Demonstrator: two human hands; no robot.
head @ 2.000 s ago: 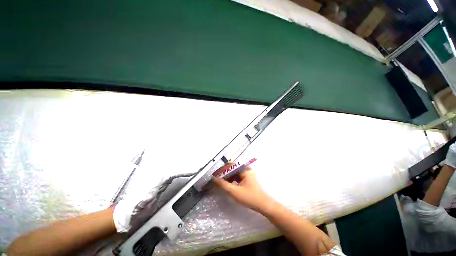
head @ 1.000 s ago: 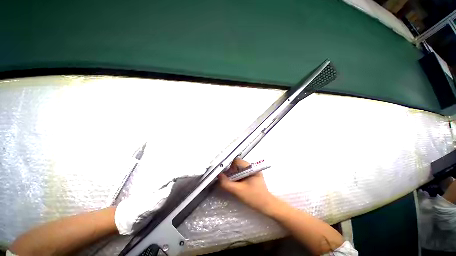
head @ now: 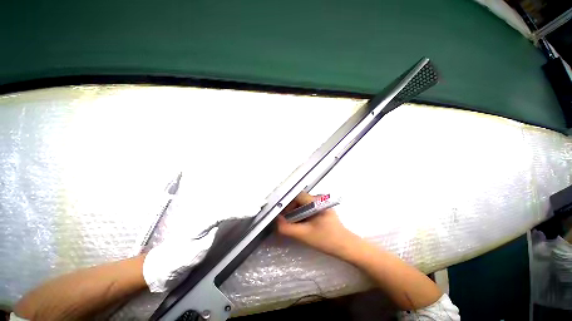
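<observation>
A long metal housing [head: 320, 157] lies tilted diagonally, from the lower left up to its perforated end [head: 419, 81] over the green belt. My bare right hand [head: 313, 222] holds a white paint marker [head: 313, 207] with red lettering, its working end at the housing's near long edge; the tip is hidden. My gloved left hand [head: 182, 260] is at the housing's lower left part, on its far side; its fingers are hidden behind the housing.
A second marker [head: 162, 213] lies on the bubble wrap [head: 37, 188] left of the housing. The green conveyor belt [head: 219, 44] runs beyond the bench. Dark housings [head: 561, 199] show at the right edge, near another person's sleeve [head: 555, 254].
The housing has been turned about its length, so its near wall shows more edge-on. My view has shifted left. The right hand with the marker stays near the housing's middle.
</observation>
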